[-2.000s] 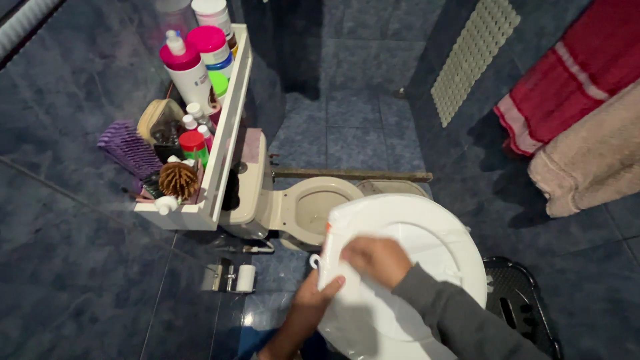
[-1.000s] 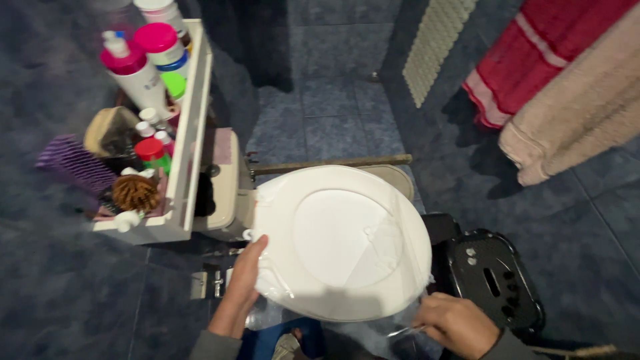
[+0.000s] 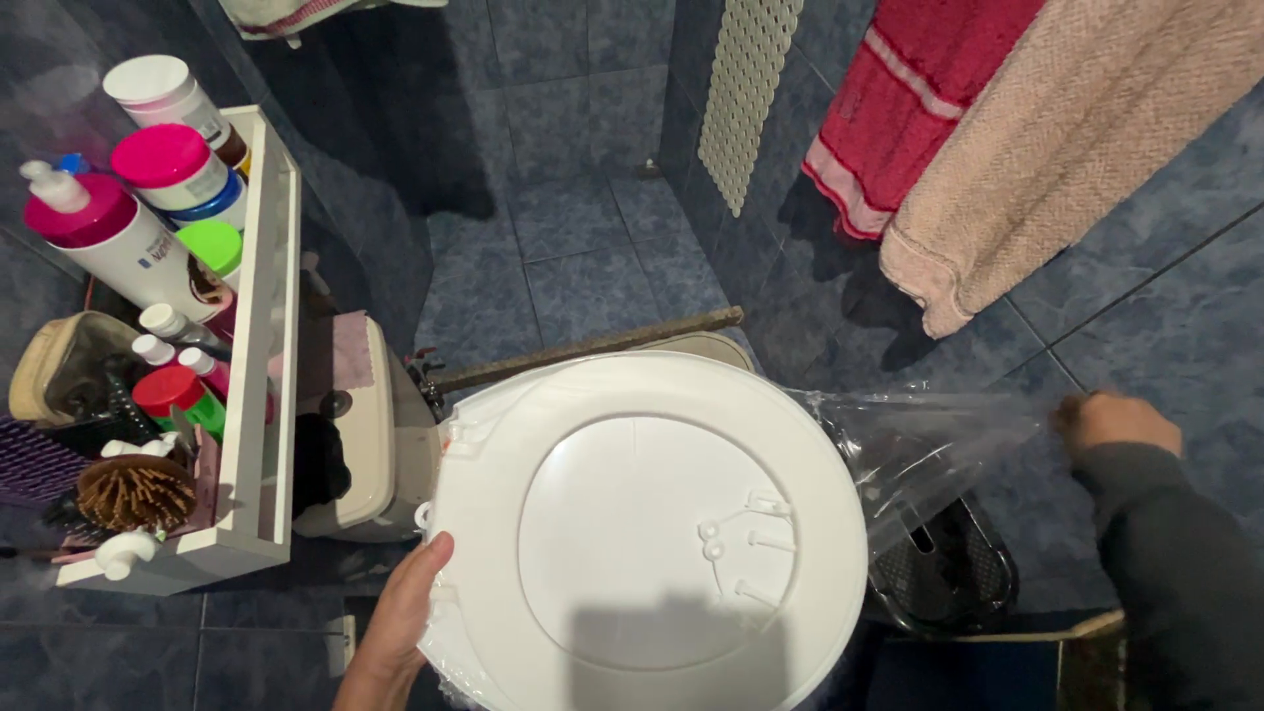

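Note:
A white plastic toilet seat (image 3: 484, 553) with its lid is held up in front of me, partly inside clear plastic wrap (image 3: 918, 444). My left hand (image 3: 400, 617) grips the seat's left edge, thumb on top. Out at the right, my right hand (image 3: 1121, 425) is closed on the far end of the wrap, which stretches taut from the seat's right side. Small white plastic fittings (image 3: 711, 538) lie within the seat's ring. Most of the toilet bowl behind is hidden by the seat.
A white shelf (image 3: 267, 346) with bottles, jars and a round hairbrush (image 3: 138, 491) stands at left, beside the toilet tank (image 3: 380, 434). Towels (image 3: 1066, 158) hang at upper right. A black plastic stool (image 3: 948, 568) is at lower right. A narrow bar (image 3: 592, 348) crosses behind the seat.
My right hand has moved away to the right, and the wrap now stretches out between it and the seat. My left hand still holds the seat's left edge.

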